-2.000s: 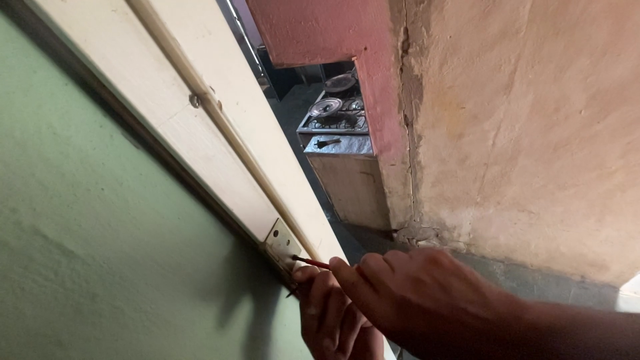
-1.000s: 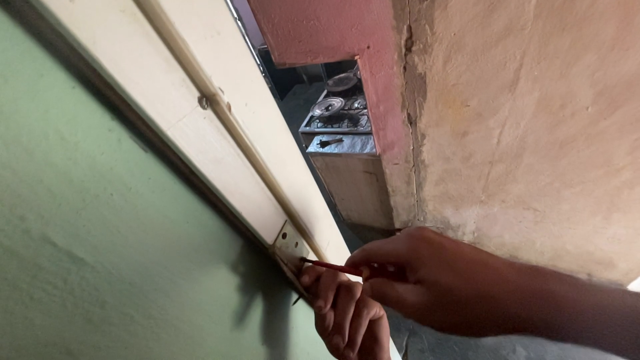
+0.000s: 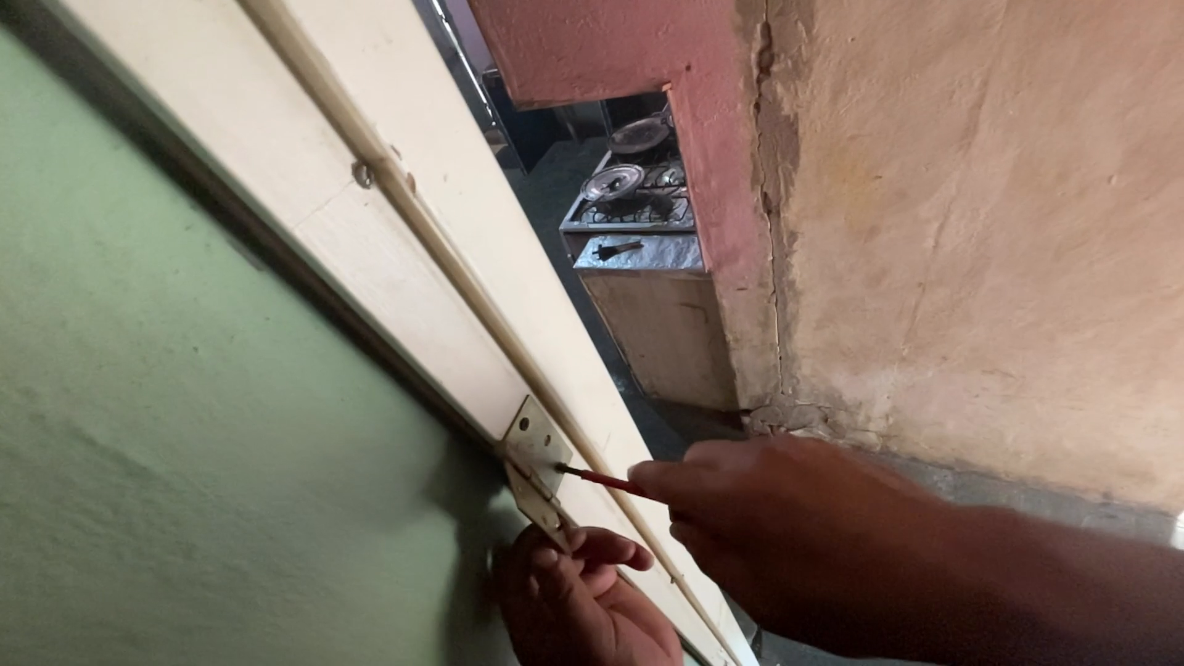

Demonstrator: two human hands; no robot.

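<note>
A metal butt hinge (image 3: 538, 453) lies with one leaf flat against the cream door frame (image 3: 407, 305), with holes visible in its upper part. My right hand (image 3: 777, 527) is closed around a screwdriver with a red shaft (image 3: 606, 480); its dark tip meets the hinge leaf at a lower hole. Whether a screw sits under the tip is too small to tell. Below, my left hand (image 3: 587, 597) pinches the lower end of the hinge's other leaf between thumb and fingers, beside the green wall.
A green wall (image 3: 185, 416) fills the left side. Past the frame stands a gas stove (image 3: 638, 208) with round metal lids, beside a pink wall (image 3: 610, 46). A cracked tan wall (image 3: 980, 231) rises at the right above a grey floor.
My left hand's fingers have shifted from close beside the screwdriver tip down to the hinge's lower end, uncovering more of the hinge. The screwdriver remains at the hinge in my right hand.
</note>
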